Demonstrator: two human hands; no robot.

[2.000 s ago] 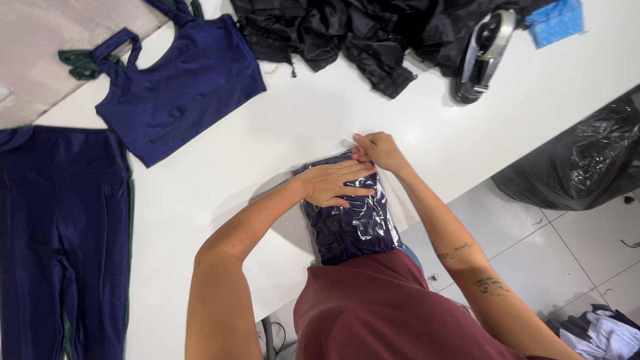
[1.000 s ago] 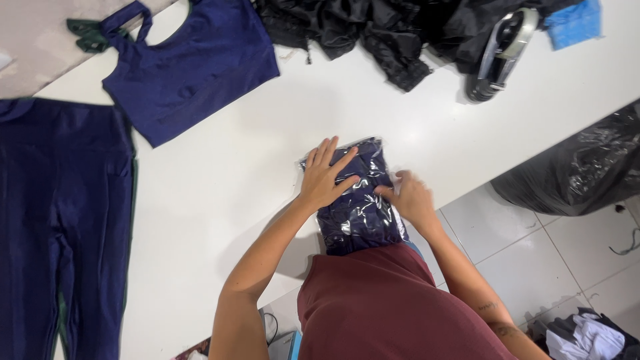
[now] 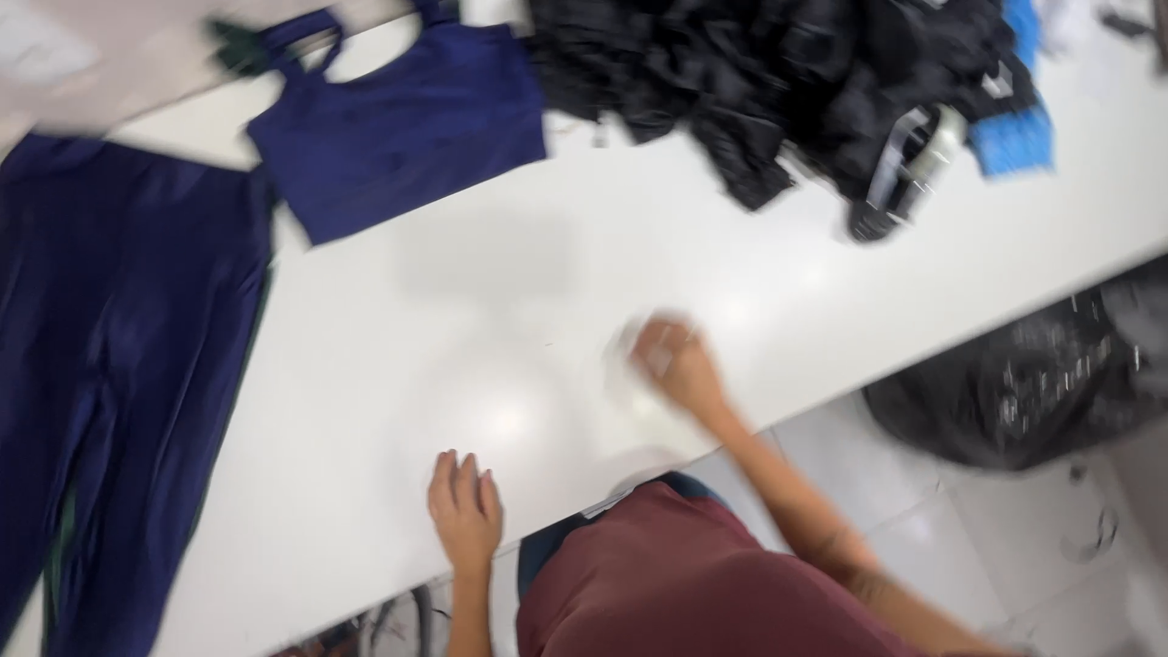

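My left hand rests palm down near the front edge of the white table, its fingers a little apart and nothing in it. Over the table to its right is my right hand, blurred, with its fingers curled; a small pale or clear thing may be at the fingers, but the blur hides what it is. A navy strappy crop top lies flat at the upper left. Navy leggings with a dark green edge lie spread along the left side.
Black garments are heaped along the far side. A tape dispenser stands against them, beside a blue packet. Past the table's front edge, a black plastic bag sits over the tiled floor.
The clear-wrapped navy package under my hands earlier is out of view. My hands have moved apart, the left one down to the table's front edge.
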